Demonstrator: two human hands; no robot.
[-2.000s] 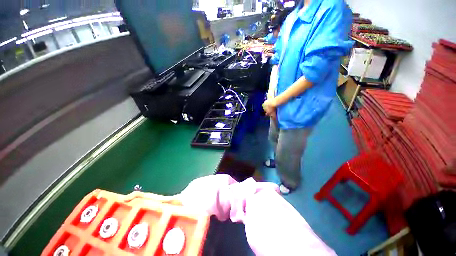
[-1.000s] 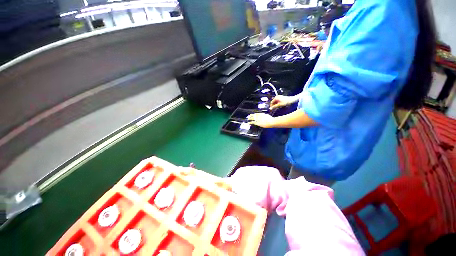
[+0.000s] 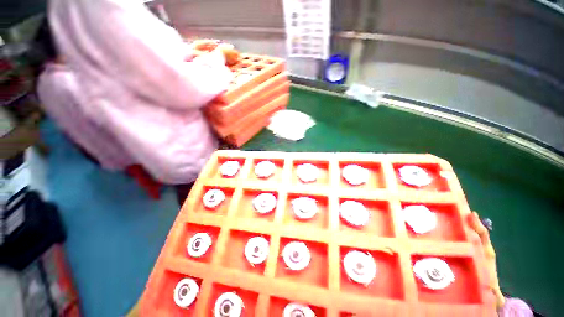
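Observation:
An orange-red foam tray (image 3: 337, 233) fills the lower middle, tilted up towards me. Its square pockets hold round white or silver units (image 3: 360, 266), most with a dark ringed centre. My right hand (image 3: 486, 251) grips the tray's right edge; only its fingers show, with a bit of pink sleeve at the lower right. At the tray's lower left corner a small yellowish sliver shows, cut off by the frame; I cannot tell whether it is my left hand.
A person in a pink smock (image 3: 133, 80) is at the left, beside stacked orange trays (image 3: 256, 102). A white piece (image 3: 290, 124) and a clear bag (image 3: 365, 95) lie on the green bench (image 3: 396, 133). A blue clock (image 3: 336, 69) and a chart (image 3: 307, 28) are on the partition.
The view has swung left, away from the monitor and the person in blue, to the person in pink and the stacked trays. More of the held tray shows; my right hand still grips it.

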